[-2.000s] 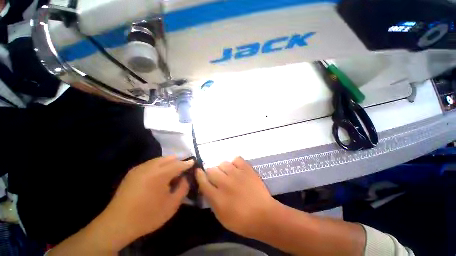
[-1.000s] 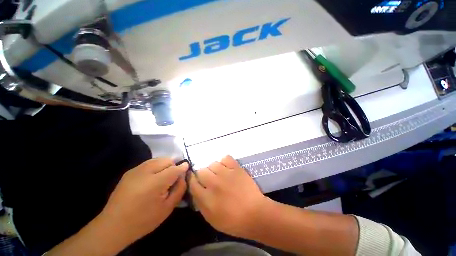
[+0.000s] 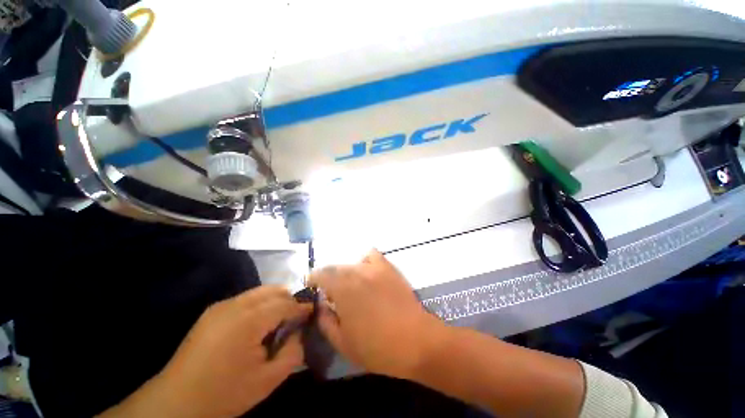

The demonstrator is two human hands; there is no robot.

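Note:
A black garment piece (image 3: 139, 302) with a light-grey part near the needle area lies on the left and hangs toward my lap. A narrow dark strip (image 3: 311, 255) runs from beside the grey cylinder (image 3: 298, 222) down to my fingers. My left hand (image 3: 237, 339) pinches the dark fabric at its folded edge. My right hand (image 3: 368, 314) touches it from the other side, its fingertips on the dark strip and edge. The fingertips of both hands nearly meet. The needle itself is lost in glare.
The white JACK machine head (image 3: 392, 98) spans the top, with a tension dial (image 3: 233, 170) and chrome guard (image 3: 86, 175). Black-handled scissors (image 3: 568, 233) and a green-handled tool (image 3: 551, 167) lie right of my hands. A ruler strip (image 3: 572, 282) follows the table edge.
The view has shifted, showing more of the machine's top. My hands stay together at the strip, and more of the dark fabric's folded underside shows between them.

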